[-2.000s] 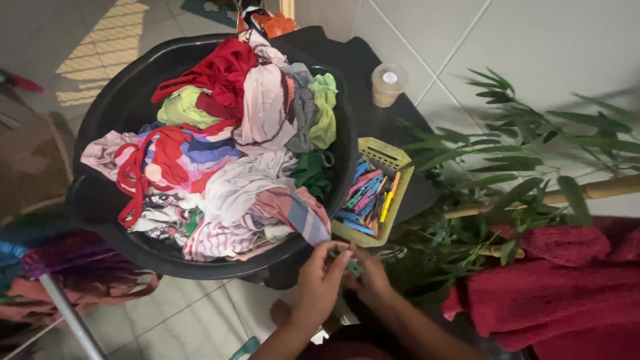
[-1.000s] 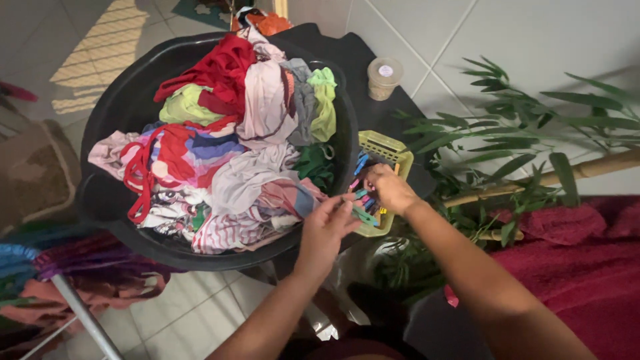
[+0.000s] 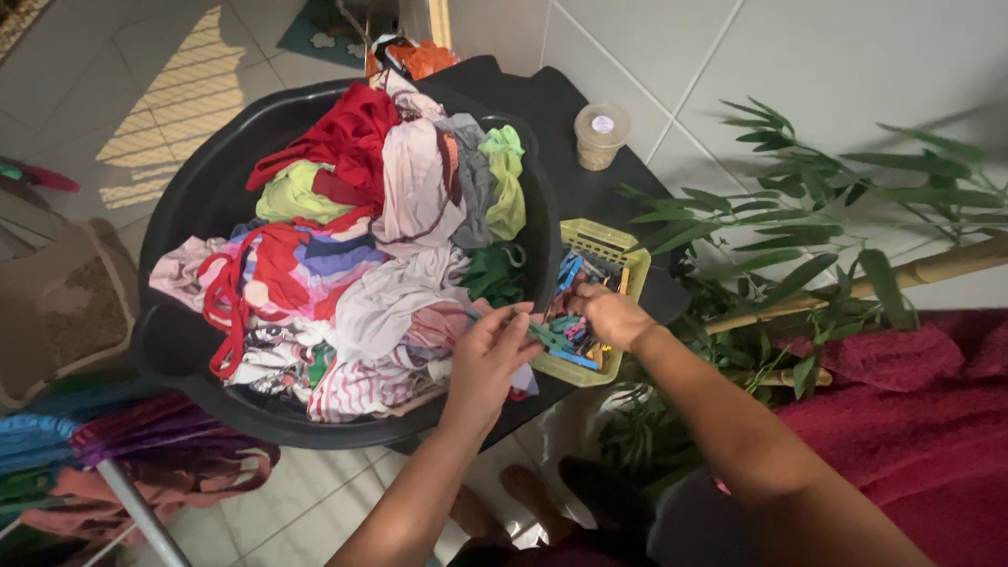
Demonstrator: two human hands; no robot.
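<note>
A black plastic tub (image 3: 185, 213) is heaped with crumpled clothes, among them a red garment (image 3: 346, 134) and a white cloth (image 3: 386, 295). Beside its right rim sits a yellow plastic basket (image 3: 639, 272) of colourful clothespins (image 3: 579, 331). My left hand (image 3: 492, 358), over the tub's lower right edge, pinches a green clothespin (image 3: 547, 335) between thumb and fingers. My right hand (image 3: 610, 315) reaches into the basket among the clothespins; its fingertips are partly hidden, so whether it grips one cannot be told.
Tub and basket stand on a black table (image 3: 622, 189), with a lidded plastic cup (image 3: 601, 138) near the tiled wall. Bamboo-like leaves (image 3: 795, 228) and a dark red towel (image 3: 906, 441) are at the right. Hanging clothes (image 3: 150, 457) and a metal pole (image 3: 142, 512) are lower left.
Two seconds ago my hands were together below the basket. My right hand has since moved into the basket, and my left hand is now apart from it, still with the green clothespin.
</note>
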